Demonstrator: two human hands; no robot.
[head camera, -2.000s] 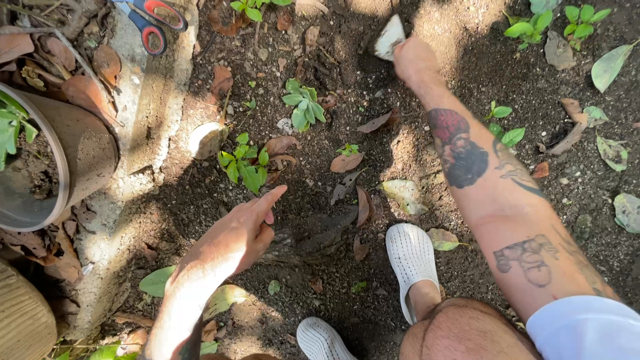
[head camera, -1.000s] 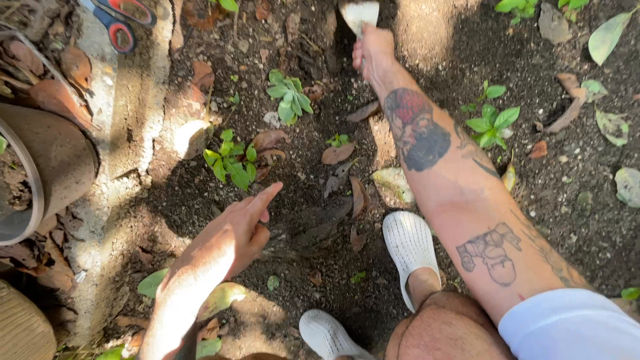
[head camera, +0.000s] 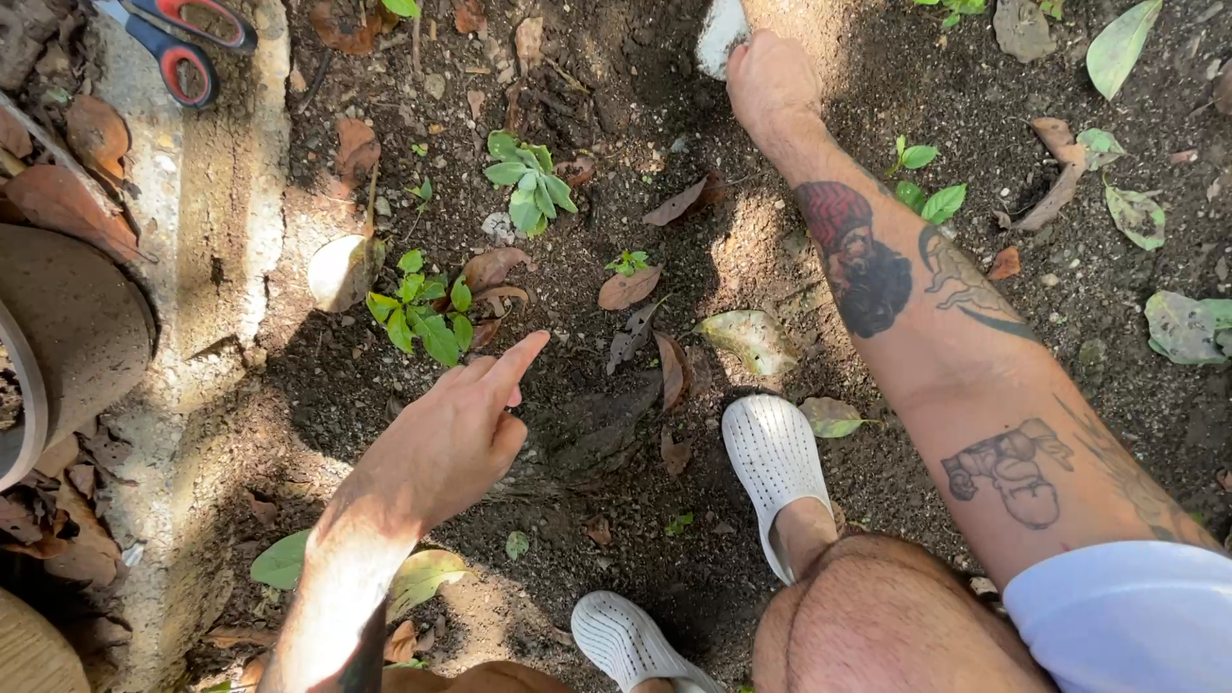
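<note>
My right hand (head camera: 778, 85) is closed around a pale, soil-marked hand tool (head camera: 722, 37) at the top of the view, its blade against the dark soil; the handle is hidden in my fist. My left hand (head camera: 448, 438) hangs over the ground with its index finger extended and the other fingers loosely curled, holding nothing. Just beyond that fingertip grows a small green leafy plant (head camera: 423, 313). A pale green rosette-like plant (head camera: 529, 183) stands between the two hands, farther up.
Scissors with red and dark handles (head camera: 188, 72) lie on a concrete edge (head camera: 159, 385) at the left. Beside it stands a plant pot (head camera: 82, 332). My white perforated clogs (head camera: 775, 452) are on the soil. Dry leaves (head camera: 753, 342) and seedlings (head camera: 934, 197) dot the ground.
My right hand, still holding the tool, has moved left from where it was two seconds ago. My left hand keeps nearly the same pose, pointing finger out.
</note>
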